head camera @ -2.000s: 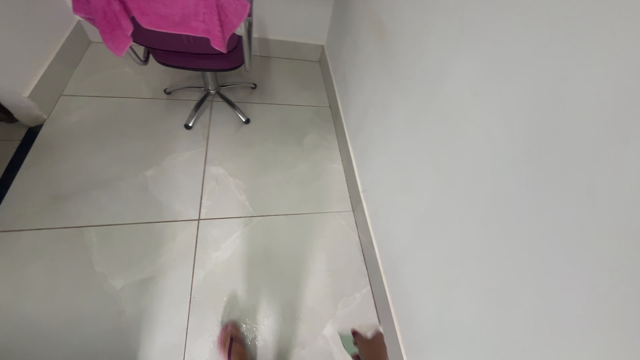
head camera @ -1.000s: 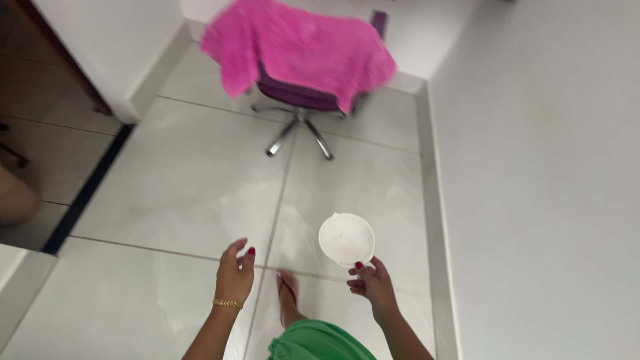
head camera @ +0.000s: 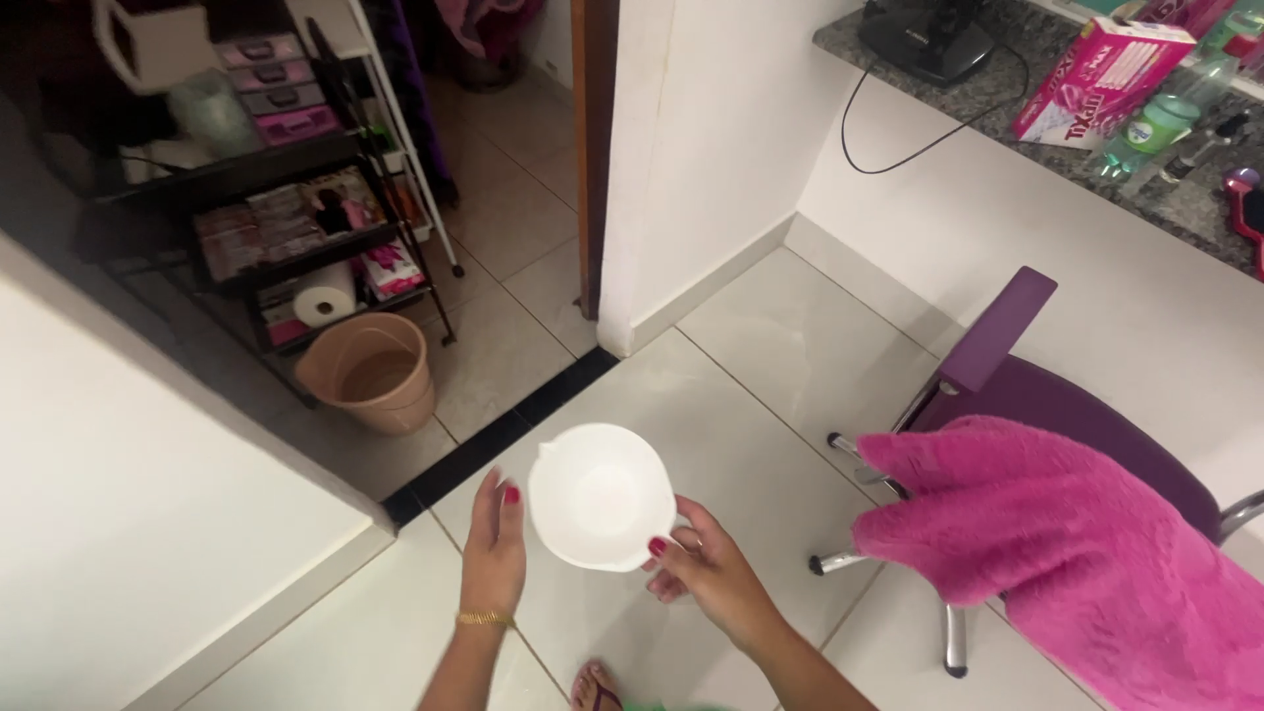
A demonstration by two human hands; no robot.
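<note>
A white plastic bowl with a small spout on its left rim is held over the tiled floor. My right hand grips the bowl at its lower right edge, thumb on the rim and fingers beneath. Just left of the bowl, my left hand is raised with its fingers apart and nothing in it; a gold bracelet circles that wrist. The bowl's inside looks white, with no contents that I can make out.
On the right, a purple salon chair bears a pink towel. A granite counter holds a pink box and bottles. Beyond the doorway's dark threshold stand a beige bucket and a black shelf cart.
The view has swung left toward the doorway, bringing the bucket and cart into sight. One second ago the bowl was also in my right hand; my left hand is now closer to it.
</note>
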